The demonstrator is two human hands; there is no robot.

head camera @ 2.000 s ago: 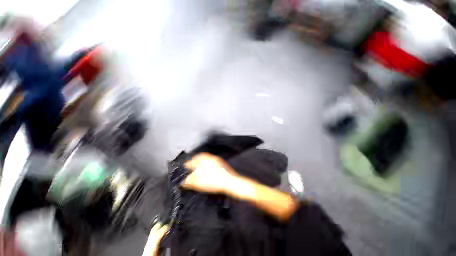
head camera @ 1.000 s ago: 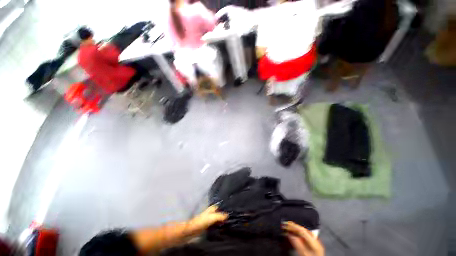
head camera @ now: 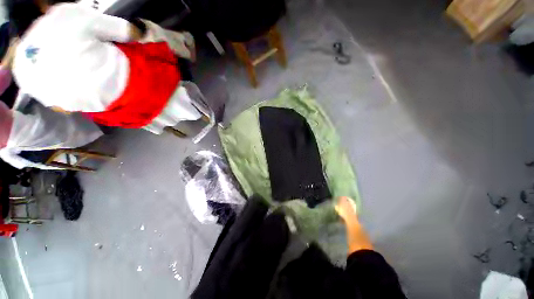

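A pale green woven sack cloth (head camera: 246, 143) lies on the floor, its near edge bunched up. A folded black garment (head camera: 293, 152) lies on it. My right hand (head camera: 347, 209) is closed on the cloth's near right edge. A bundle of black garments (head camera: 249, 245) is close to me at the bottom, left of my right arm, and overlaps the near edge of the cloth. My left hand is not visible.
A clear plastic bag (head camera: 208, 187) with black and white contents sits left of the cloth. A person in white and red (head camera: 88, 64) sits at upper left. A wooden stool (head camera: 257, 55) stands beyond the cloth; a brown box (head camera: 486, 17) is at upper right.
The view has turned right and come closer to the green cloth. My right hand has left the black bundle and taken the cloth's edge. My left hand has gone out of sight.
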